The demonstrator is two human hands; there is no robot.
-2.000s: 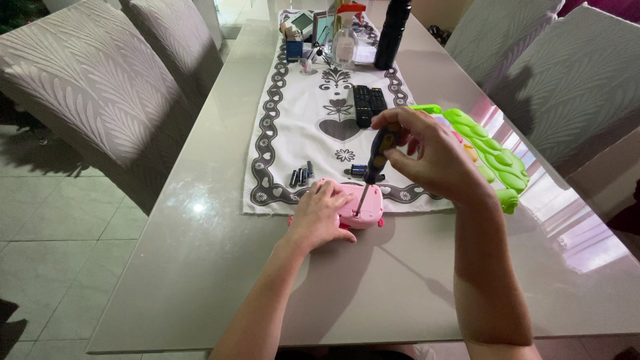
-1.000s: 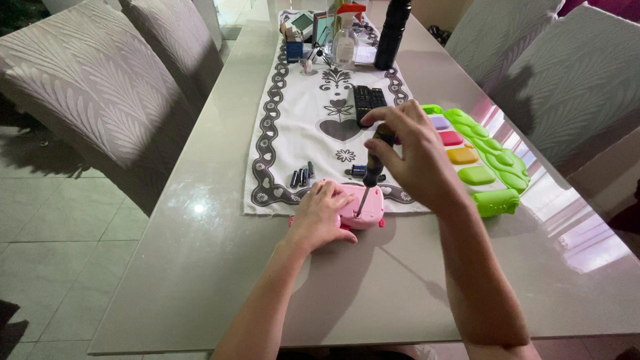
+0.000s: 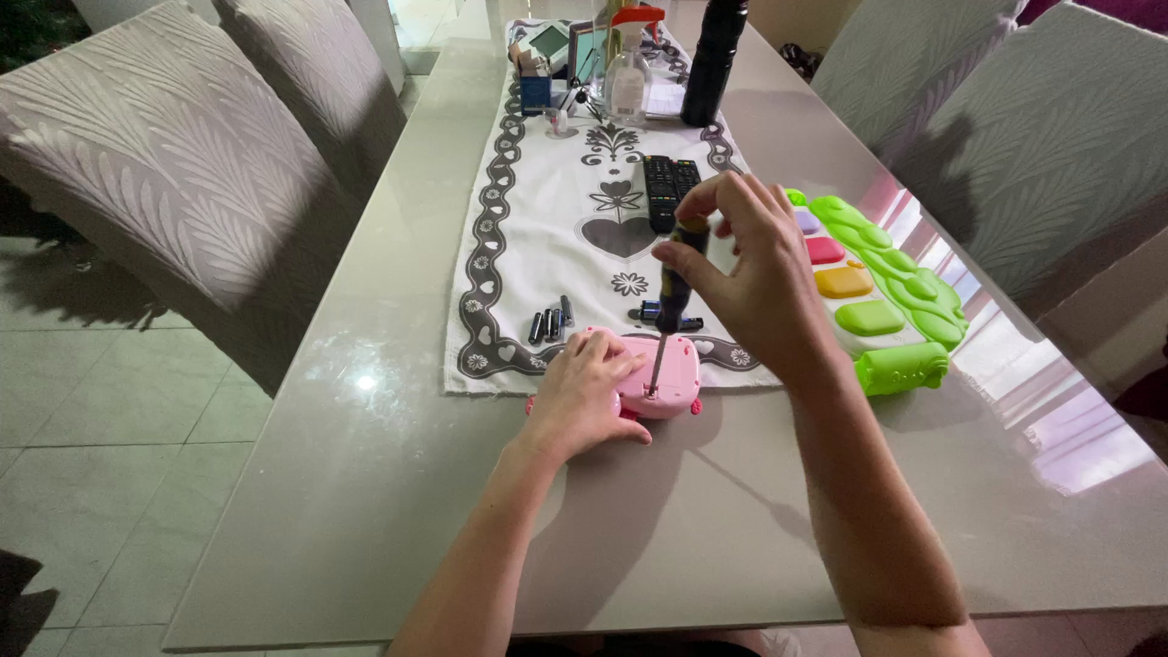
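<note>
A pink plastic toy lies at the near edge of the table runner, its screw-holed side facing up. My left hand grips its left part against the table. In my right hand is a dark-handled screwdriver, nearly upright, held by thumb and fingers at the top of its handle. The screwdriver's tip meets the toy near its front edge; the screw under it is too small to make out. Several small batteries lie just behind my left hand, and more batteries lie behind the toy.
A green toy with coloured keys lies right of my right hand. Two black remote controls rest on the patterned runner. Farther back stand a clear spray bottle, a black bottle and a small blue box. Upholstered chairs flank the table.
My right hand has shifted around the screwdriver's handle, its fingers now at the top. Between the first two frames it uncovered the green toy's coloured keys. My left hand stays on the pink toy.
</note>
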